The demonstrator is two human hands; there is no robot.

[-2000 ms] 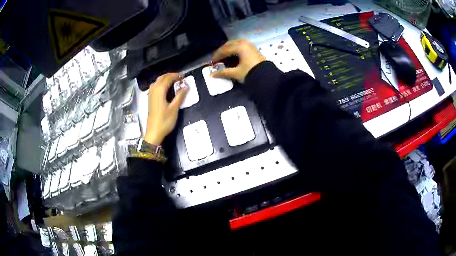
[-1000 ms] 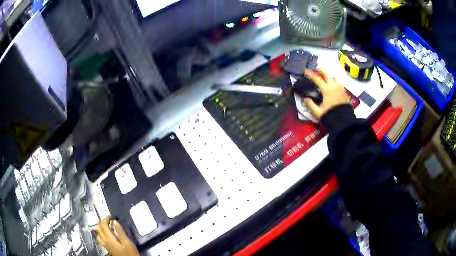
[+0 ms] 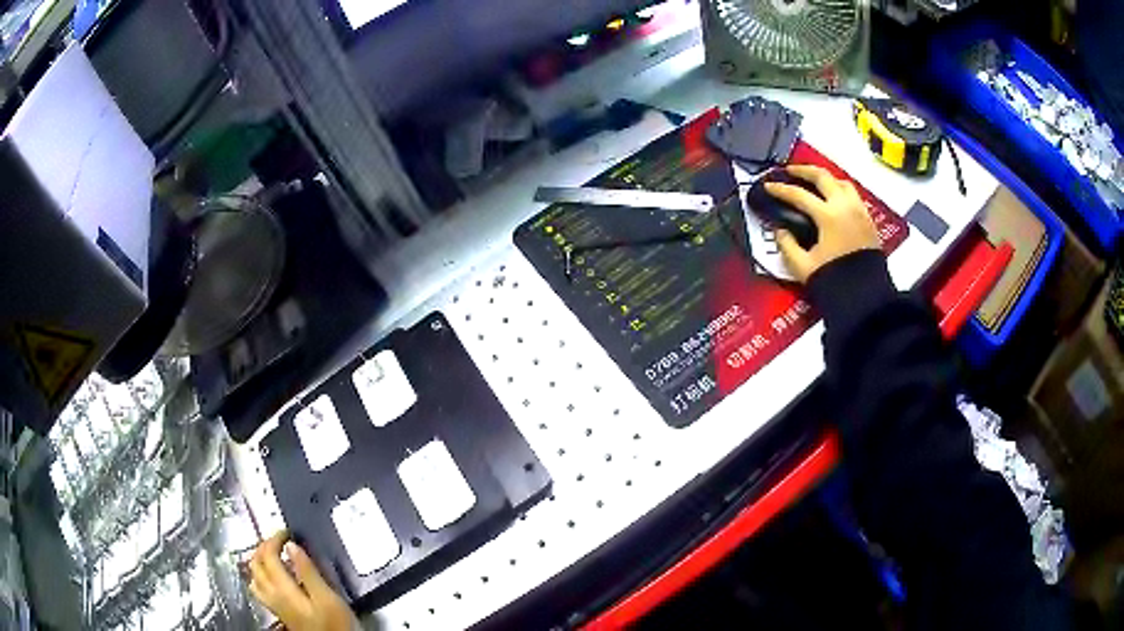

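My right hand [image 3: 834, 224] rests on the black computer mouse [image 3: 784, 210] on the black and red mouse mat [image 3: 666, 296]. My left hand [image 3: 300, 589] is at the lower left, partly cut off by the bottom edge, beside the lower left corner of the black marking fixture [image 3: 475, 419]. Its fingers are bent, and I see nothing held in them. Four white adapter housings lie in the fixture's pockets, one of them at the lower right [image 3: 436, 484].
Clear blister trays [image 3: 136, 530] with white parts stand left of the fixture. The laser marking head [image 3: 93, 185] is at the upper left. A steel rule [image 3: 625, 199], tape measure [image 3: 899, 136] and desk fan [image 3: 789, 40] are at the back. A blue bin [image 3: 1038, 113] stands at the right.
Both hands have left the housings in the fixture. My right hand has moved right to the mouse and now covers it more closely. My left hand has moved to the fixture's lower left corner.
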